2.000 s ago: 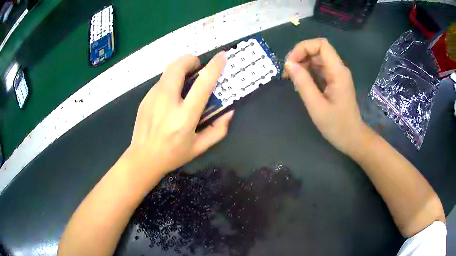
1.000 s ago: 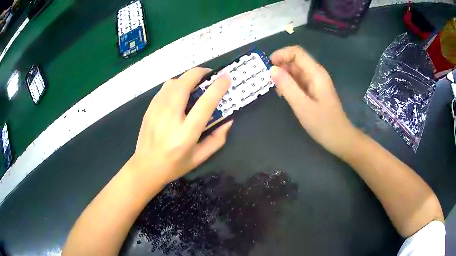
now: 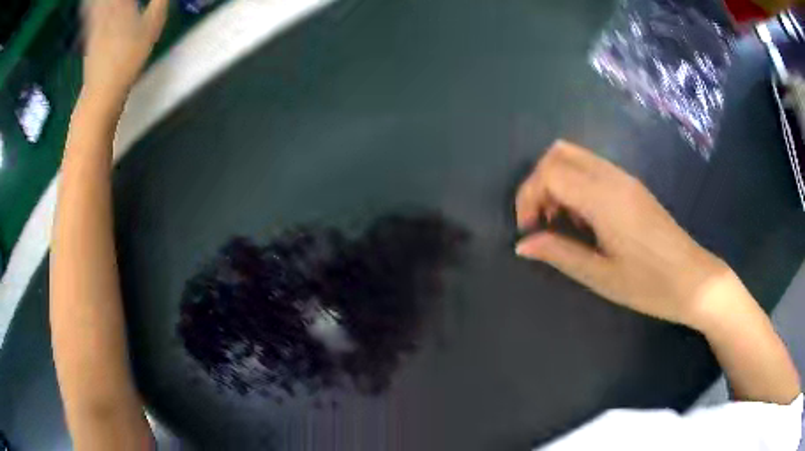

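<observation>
My left hand point(image 3: 119, 40) is at the upper left edge over the green belt, blurred and partly cut off by the top of the picture. Whether it holds anything cannot be seen. My right hand point(image 3: 591, 220) is over the dark worktop right of centre, thumb and forefinger slightly apart, with nothing visible between them. A loose pile of tiny black parts point(image 3: 300, 308) lies on the worktop between my arms, blurred.
A green belt point(image 3: 55, 53) runs along the upper left behind the white edge strip point(image 3: 199, 62). A blurred white-faced board point(image 3: 33, 113) lies on it. A clear plastic bag point(image 3: 666, 66) lies at the upper right, beside a red container point(image 3: 750, 9).
The blue keypad board has left the middle of the worktop. My left hand has moved up and left to the belt. My right hand has moved lower. The whole view has shifted.
</observation>
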